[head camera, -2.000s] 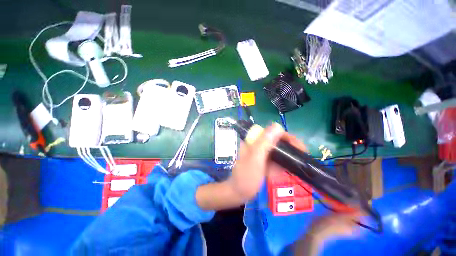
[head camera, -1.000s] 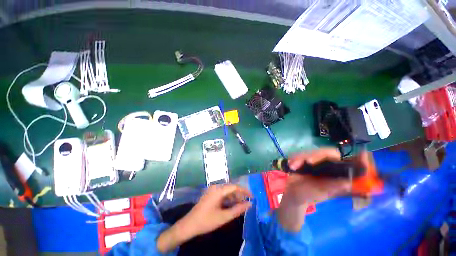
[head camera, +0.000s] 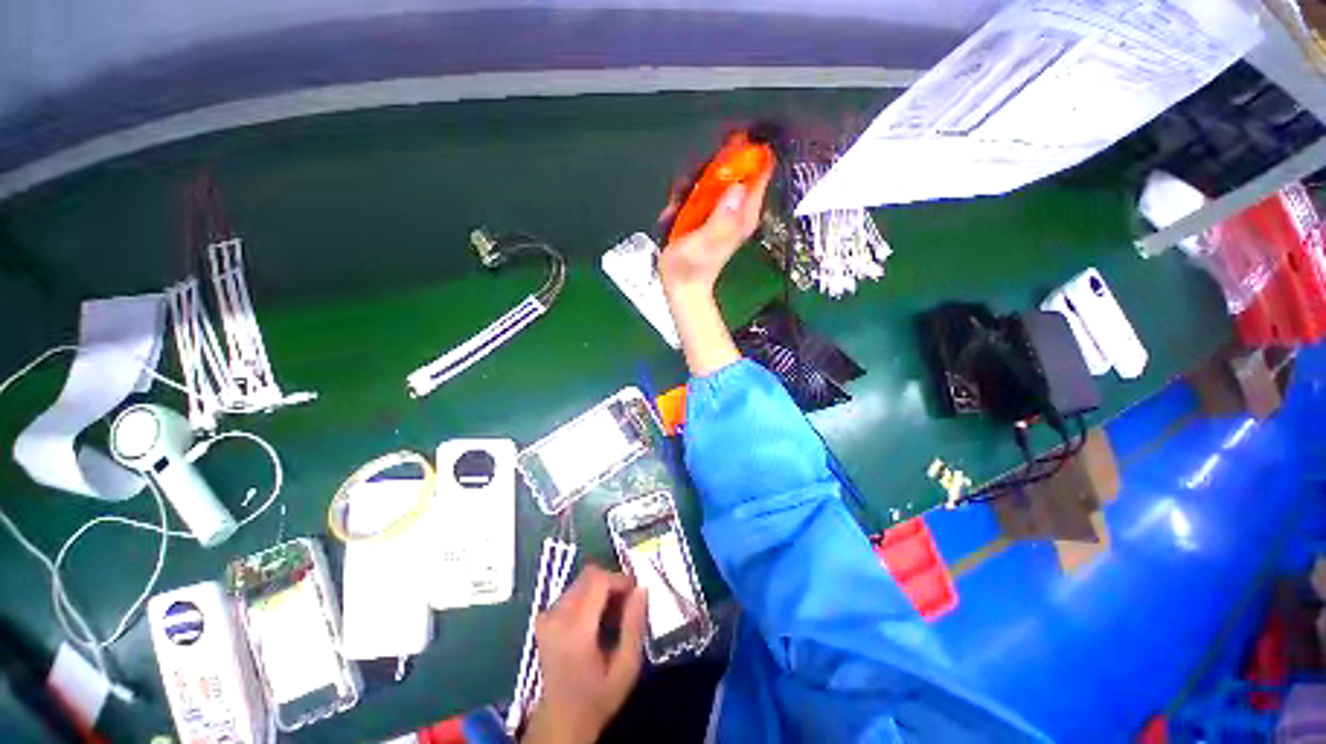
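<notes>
My right hand (head camera: 708, 255) reaches far over the bench and holds a black-and-orange tool (head camera: 723, 185), orange part up; the rest of it is hard to make out. My left hand (head camera: 588, 648) is low in the middle, fingers curled, at the left edge of an open white housing (head camera: 662, 576); I cannot tell if it holds anything. Thin reddish wires show inside that housing. A second open housing with a green circuit board (head camera: 589, 451) lies tilted just above it. White built-in cables (head camera: 543, 618) lie left of my left hand.
Closed white units (head camera: 476, 523), a yellow tape ring (head camera: 381, 497) and another open housing (head camera: 295, 640) lie left. A pale-green handheld device (head camera: 189, 480) is farther left. A black fan (head camera: 797, 353) lies beside my right sleeve, with a black power box (head camera: 989, 364) to the right. Paper (head camera: 1018, 109) hangs upper right.
My right hand has moved the tool from the lower right up to the back of the bench. My left hand has moved down slightly beside the housing. The view has shifted.
</notes>
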